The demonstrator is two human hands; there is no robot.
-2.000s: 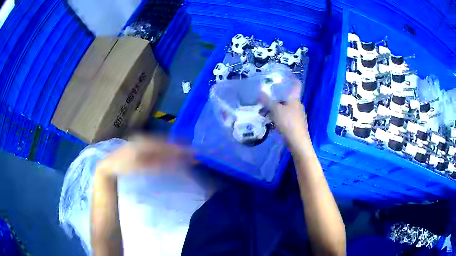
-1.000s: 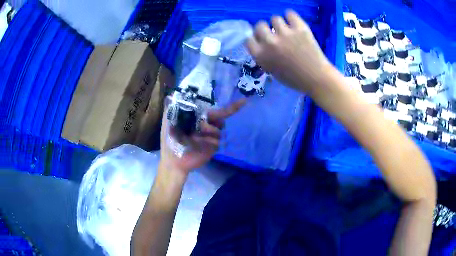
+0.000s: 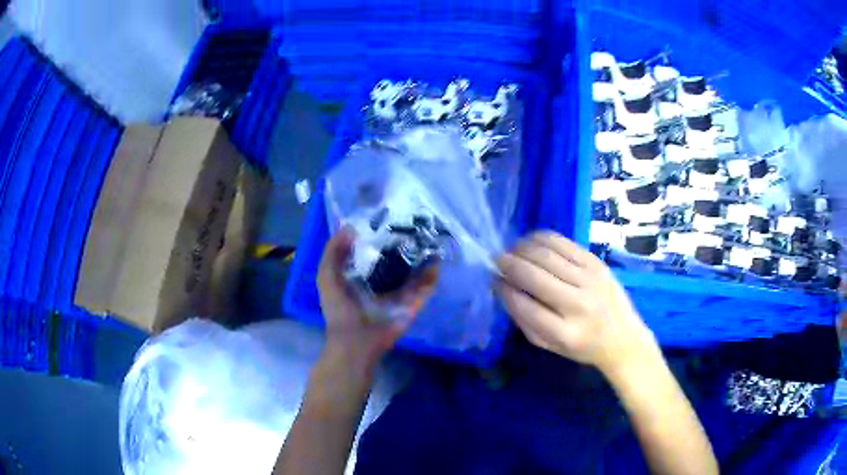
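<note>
My left hand (image 3: 358,301) is in front of the middle crate, wrapped from below around a white-silver machined part (image 3: 395,241) with a dark round area. The part is inside a clear poly bag (image 3: 441,172). My right hand (image 3: 562,301) pinches the edge of the bag and pulls it out to the right into a taut point. Bare parts (image 3: 432,108) lie at the far end of the blue crate (image 3: 299,292) beneath. My fingertips under the part are partly hidden.
At right, a high blue crate (image 3: 706,301) holds dense rows of bare parts (image 3: 641,192) with loose film (image 3: 766,148). A brown cardboard box (image 3: 153,223) stands left. A white translucent sack (image 3: 214,399) is at lower left. Blue crate stacks (image 3: 46,186) surround the area.
My right hand has come down from above the crate and now grips the bag edge. My left hand has moved slightly right with the part. The view has shifted.
</note>
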